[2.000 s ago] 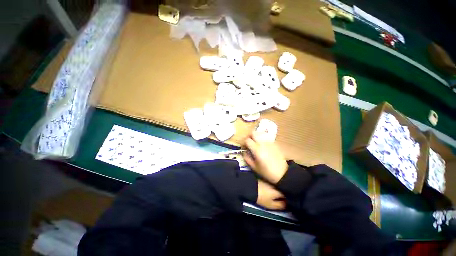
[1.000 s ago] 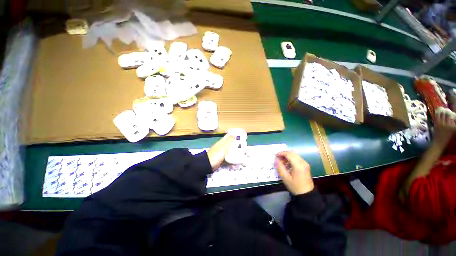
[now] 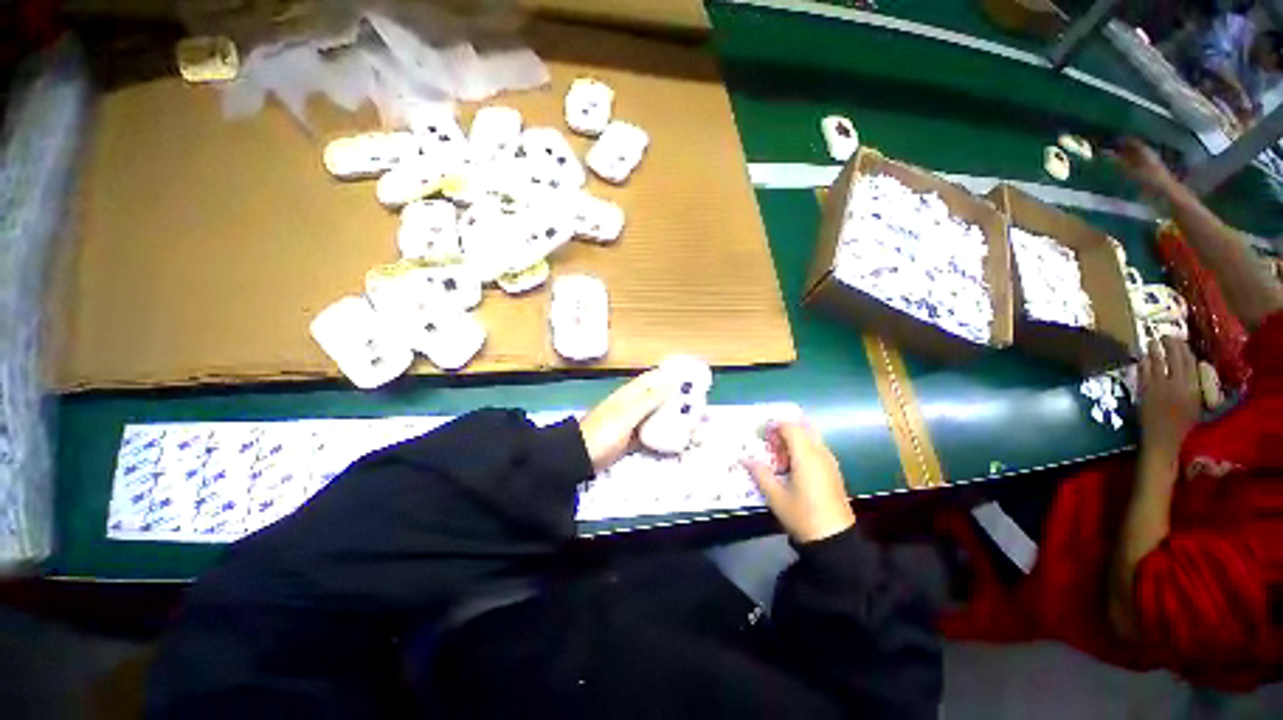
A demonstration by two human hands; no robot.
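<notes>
My left hand [image 3: 621, 422] holds a white oblong housing [image 3: 678, 405] with dark holes, tilted up, over the sticker sheet. The long white sticker sheet [image 3: 225, 483] with blue print lies along the table's front edge; my left sleeve covers its middle. My right hand [image 3: 805, 483] is at the sheet's right end, to the right of the held housing, thumb and finger close together; whether a small piece is between them cannot be seen. A loose pile of white housings [image 3: 493, 211] lies on the cardboard sheet [image 3: 690, 267], with a single housing [image 3: 580, 317] nearer to me.
Two open boxes [image 3: 917, 260] of small white-and-blue pieces stand at the right. Crumpled translucent sheets [image 3: 408, 71] lie behind the pile. A plastic bag [image 3: 42, 310] lies at far left. A person in red [image 3: 1217, 521] works at the right. Single housings [image 3: 840, 137] lie on the green belt.
The view has swung right since the first frame. The single housing near my hands then still lies on the cardboard. Since the second frame, my right hand has shifted slightly left, toward the held housing.
</notes>
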